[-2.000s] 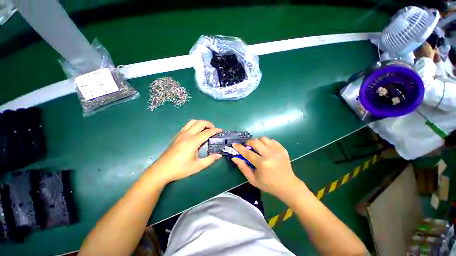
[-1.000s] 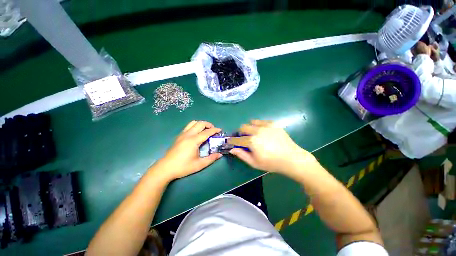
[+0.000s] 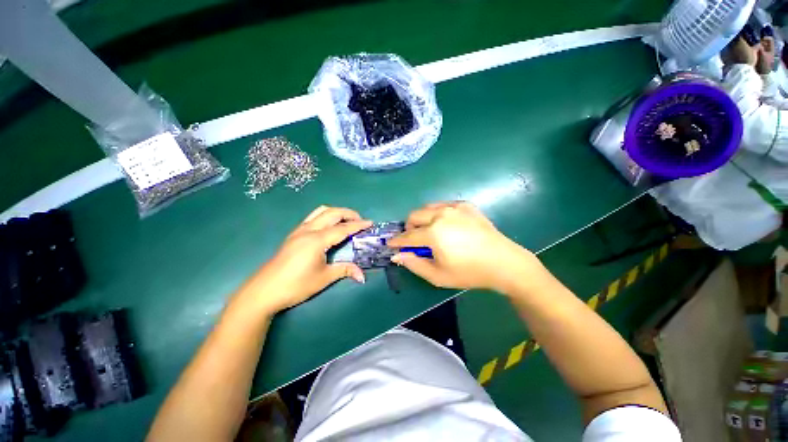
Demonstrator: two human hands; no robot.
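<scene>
A black plastic housing (image 3: 371, 244) lies between my hands near the bench's front edge. My left hand (image 3: 304, 256) holds its left end, with fingers on the far side and thumb on the near side. My right hand (image 3: 460, 246) is over its right end, fingertips on the housing. The blue handle of a tool (image 3: 417, 252) shows under my right fingers; its jaws are hidden. A small dark piece (image 3: 393, 278) sticks out below the housing. Beyond are a loose pile of small metal pieces (image 3: 279, 164) and an open clear bag (image 3: 334, 129) of small black parts (image 3: 382, 114).
Black housings (image 3: 105, 356) are at the left. A labelled bag (image 3: 155, 161) lies by the slanted white post (image 3: 73, 56). At the right are a purple basket (image 3: 638, 129), a white fan (image 3: 702, 30) and another person in white (image 3: 752, 129). The bench's near edge runs diagonally.
My right hand has moved from the housing's near right side to a flatter pose over its right end. The small dark piece below the housing now shows. The view has shifted slightly.
</scene>
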